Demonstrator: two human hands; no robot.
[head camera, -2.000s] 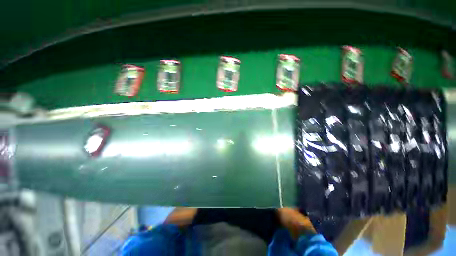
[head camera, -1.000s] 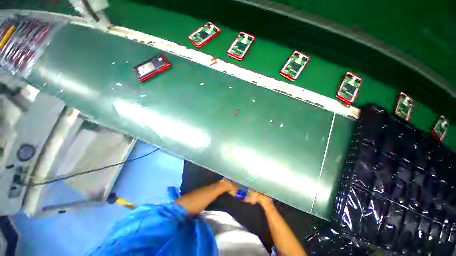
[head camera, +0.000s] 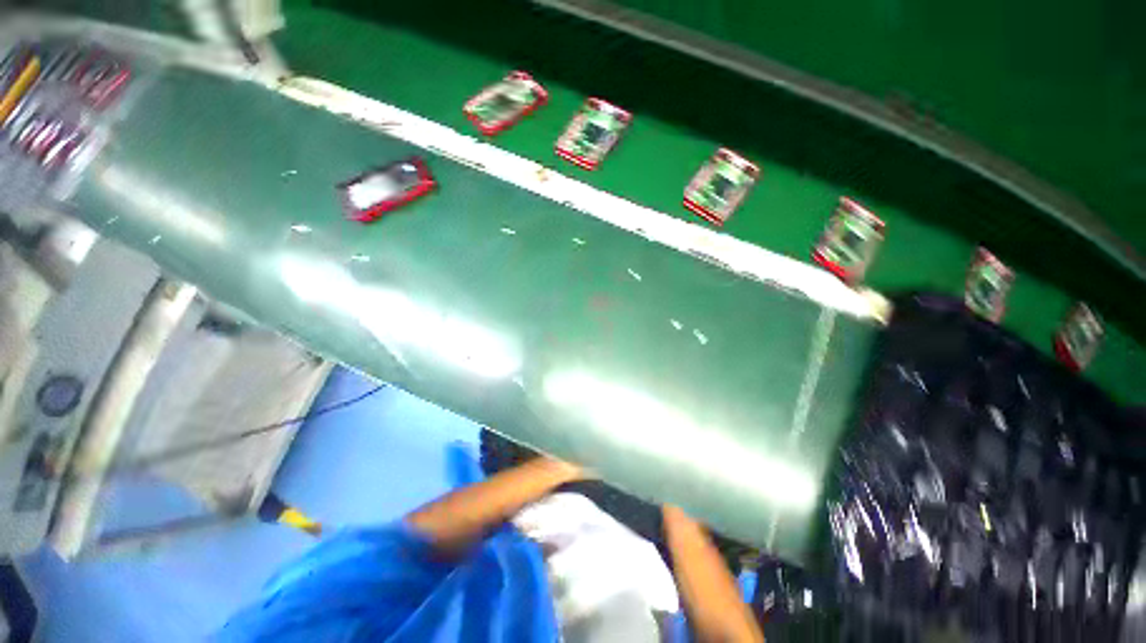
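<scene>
My left hand (head camera: 553,472) is small and blurred at the bench's near edge; its fingers cannot be made out. My right hand (head camera: 681,525) is at the same edge, farther right, also blurred, its fingers hidden or indistinct. Whether either holds anything cannot be told. A set-aside handset (head camera: 388,190) with a red rim and pale rectangle lies on the green bench (head camera: 478,270), upper left. Black blister trays (head camera: 993,465) lie at the right, shiny and blurred.
Several red-rimmed phone bodies (head camera: 721,185) lie in a row on the green conveyor belt (head camera: 654,145), behind a whitish edge rail (head camera: 628,214). A filled tray of handsets (head camera: 57,113) is at far left. Pale machinery (head camera: 226,377) and blue floor (head camera: 358,440) show below the bench.
My hands were close together around a small blue thing a second ago; now they are apart and the blue thing is not visible. The view has shifted slightly.
</scene>
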